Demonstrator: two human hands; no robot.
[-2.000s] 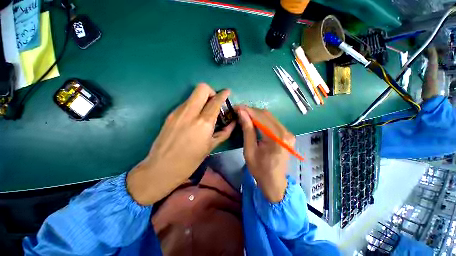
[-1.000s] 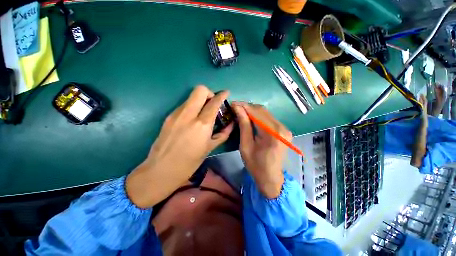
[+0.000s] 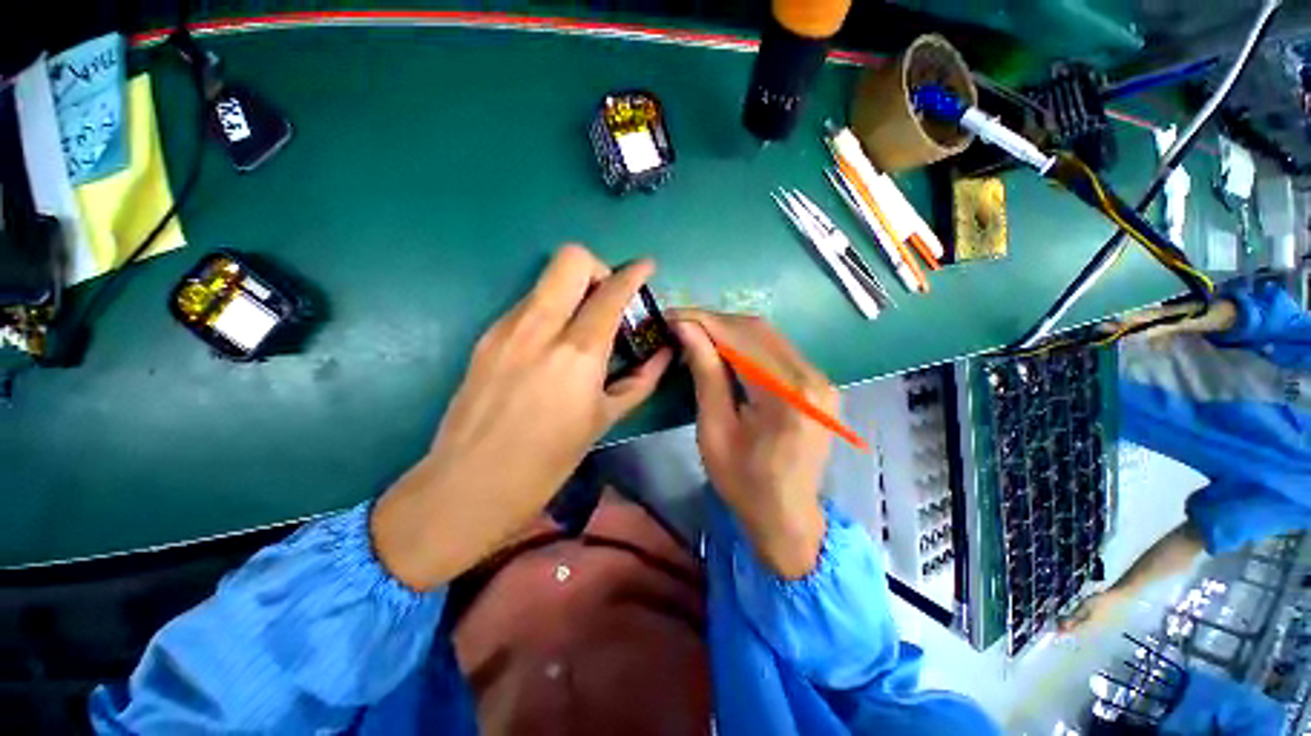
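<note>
My left hand [image 3: 525, 381] holds a small dark electronic module [image 3: 640, 328] over the front part of the green mat, fingers around its sides. My right hand [image 3: 755, 417] grips a slim orange stick tool [image 3: 791, 388] between thumb and fingers. Its rear end points down and right. Its working end is hidden by my fingers at the module's right side. Two similar open modules with gold and white insides rest on the mat, one at the back middle [image 3: 631, 143] and one at the left [image 3: 233, 305].
Silver tweezers [image 3: 834, 252] lie beside white-and-orange tools [image 3: 884, 201], a brown pot [image 3: 914, 104] and a yellow-brown square [image 3: 981, 219]. An orange-and-black screwdriver [image 3: 784, 79] hangs behind. A tray of dark parts [image 3: 1050, 489] stands right, near another person's sleeves [image 3: 1222, 417]. Notes [image 3: 122, 187] and a black tag [image 3: 247, 127] are left.
My hands keep the same hold on the module and orange tool. The view has shifted slightly. At the right, the other person's arms have moved, and one hand is now near the lower end of the dark parts tray.
</note>
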